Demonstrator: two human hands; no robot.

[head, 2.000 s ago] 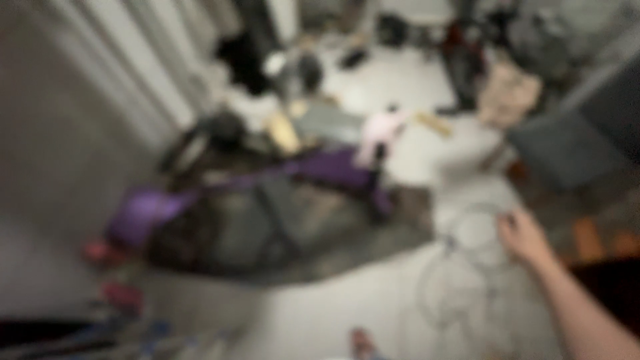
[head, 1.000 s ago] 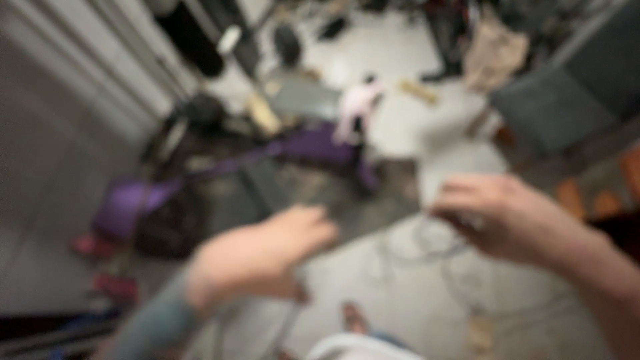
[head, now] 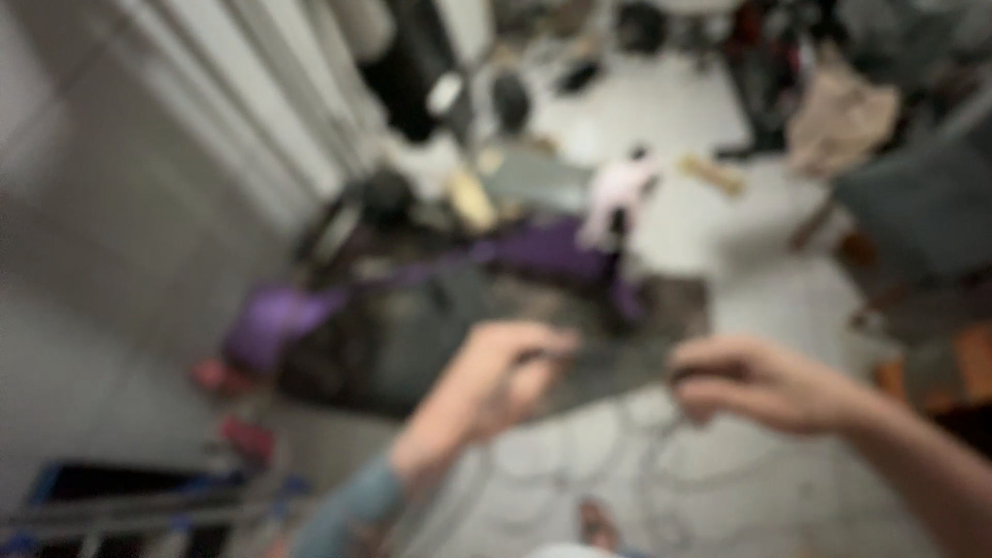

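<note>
The head view is badly blurred. My left hand (head: 504,380) is raised at the lower centre, its thumb and fingers brought near each other; a thin dark line seems to run from its fingertips, perhaps a cable. My right hand (head: 744,384) is at the right with curled fingers, at about the same height, and a dark bit shows between thumb and fingers. Thin looped cables (head: 647,465) lie on the pale tiled floor below and between the hands. Beyond them a dark mat or cloth (head: 403,356) is spread, with purple fabric (head: 550,248) along its far edge.
A pinkish-white item (head: 620,194) lies by the purple fabric. Grey upholstered furniture (head: 914,209) stands at the right, beside a beige bag or cloth (head: 841,116). A purple object (head: 271,322) and red items (head: 248,438) are at the left. A foot (head: 597,523) shows at the bottom.
Two seconds ago only my right hand showed, low at the right. My left hand came into view after that, and both hands are now raised in front of me.
</note>
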